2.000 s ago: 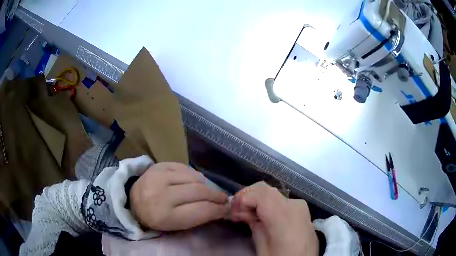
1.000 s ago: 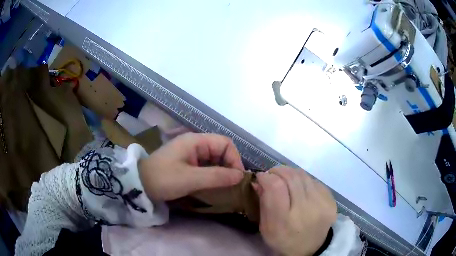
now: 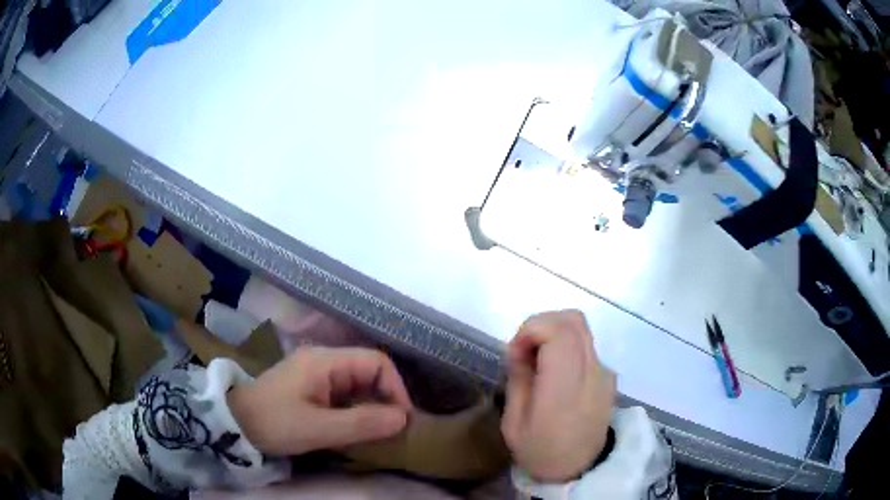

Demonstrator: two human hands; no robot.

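A brown garment panel (image 3: 444,444) lies low in front of me over my pink-clothed lap, between my hands. My left hand (image 3: 327,400) is at its left side, thumb and fingers bent towards each other; its lower fingers are hidden, so its hold on the cloth is unclear. My right hand (image 3: 558,395) is raised at the panel's right end by the table edge, fingers curled and blurred; whether it holds anything is unclear. Thread snips (image 3: 723,358) with dark blades and a red and blue handle lie on the table to the right.
The white sewing machine (image 3: 652,93) stands at upper right with its lamp lit. The ruler-marked table edge (image 3: 293,276) runs diagonally before my hands. At left are a brown panel pile (image 3: 49,322), red and yellow scissors handles (image 3: 115,227) and cardboard (image 3: 161,266).
My hands have moved apart from their pinch together on the cloth; the right one has risen slightly. The view has shifted, moving machine and snips left and down in the picture.
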